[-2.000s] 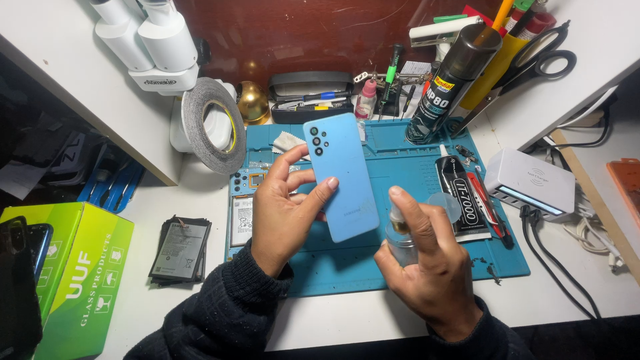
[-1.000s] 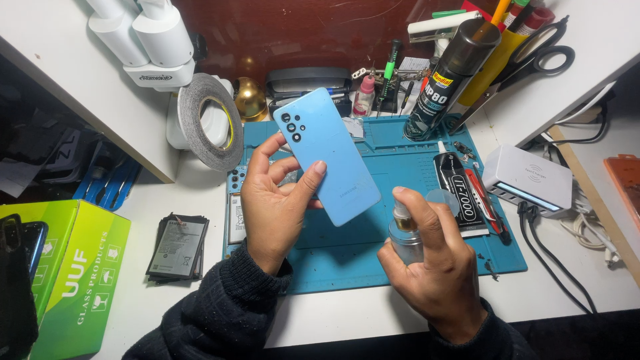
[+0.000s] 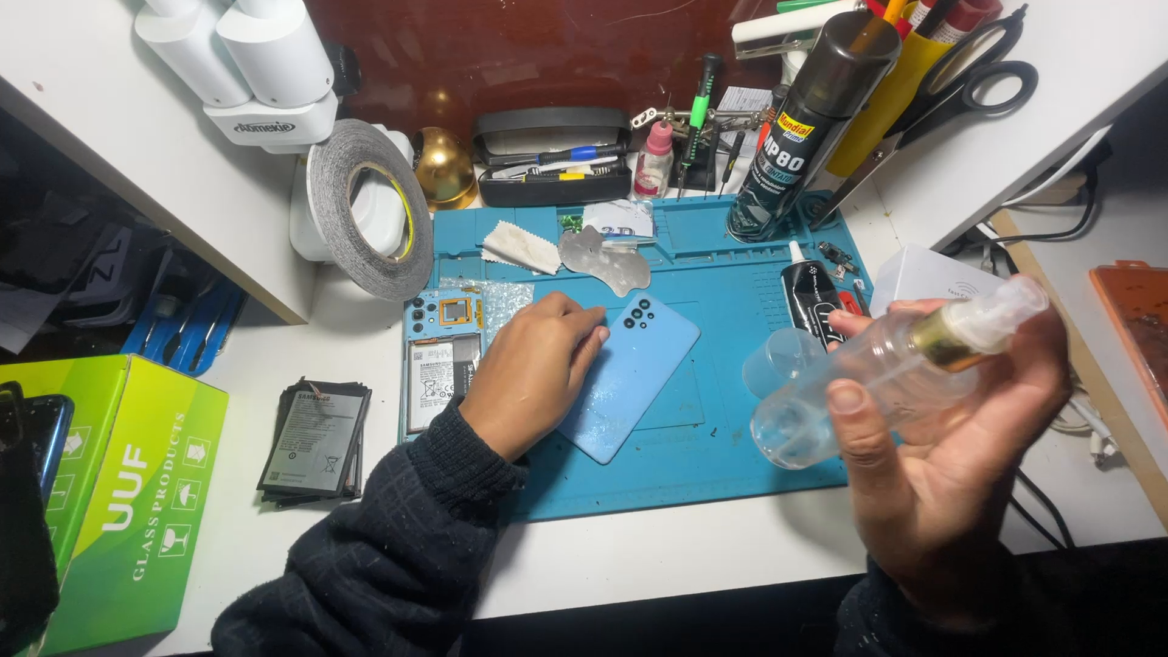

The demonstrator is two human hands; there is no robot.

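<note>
A light blue phone back cover [image 3: 639,374] lies tilted on the blue silicone repair mat [image 3: 620,493], its camera openings toward the back and wet spots on its surface. My left hand [image 3: 538,365] is at its left edge, fingers curled; the fingertips touch or nearly touch it, and whether they grip cannot be told. My right hand [image 3: 949,456] holds a clear spray bottle [image 3: 858,392], tipped with its nozzle to the upper right. A clear cap [image 3: 781,362] is beside the bottle's base. Left of my left hand lies an opened phone [image 3: 443,365] with its battery exposed.
Phone batteries [image 3: 315,443] are stacked left of the mat, near a green box [image 3: 137,493]. Behind stand a tape roll [image 3: 370,210], a tool case [image 3: 552,160], a pink-capped bottle [image 3: 653,162] and a spray can [image 3: 803,128]. A glue tube [image 3: 810,297] and a cloth [image 3: 522,248] lie on the mat.
The blue cover, held up in my left hand before, now lies on the mat. My right hand has moved right and tipped the spray bottle, which was upright with a finger on its top.
</note>
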